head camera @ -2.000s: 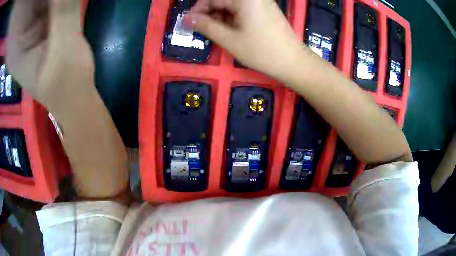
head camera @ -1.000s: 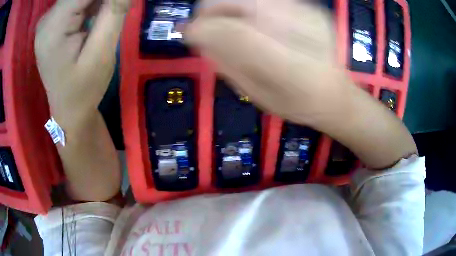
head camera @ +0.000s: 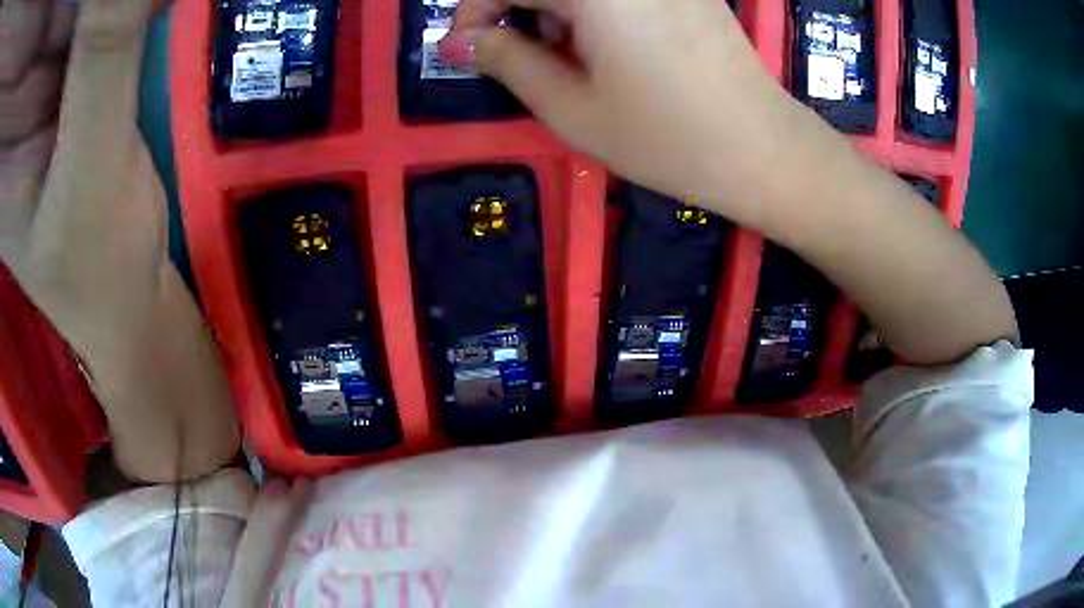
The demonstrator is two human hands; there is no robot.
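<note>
Black phones with open backs lie in a red foam tray (head camera: 383, 261). My right hand (head camera: 559, 59) is over a far-row phone (head camera: 416, 101), thumb tip at its white label (head camera: 435, 59); its other fingers are bent and partly cut off by the top edge. Whether it pinches anything is hidden. My left hand (head camera: 42, 107) is at the upper left, cut off by the picture edge and blurred; I cannot tell if it holds anything. The far-row phone to the left (head camera: 273, 65) bears a white printed label (head camera: 257, 71). A near-row phone (head camera: 481, 297) shows a gold patch and silver slots.
Another red tray (head camera: 42, 439) is at the lower left, partly behind my left forearm. More labelled phones (head camera: 832, 59) sit in the far row at the right. My right forearm crosses above the tray. The green table surface (head camera: 1022, 154) shows beyond the tray's right end.
The tray has shifted left in view. My right hand has gone from the far row's leftmost visible phone to the one on its right. My left hand has moved toward the left edge; its wrist label no longer shows.
</note>
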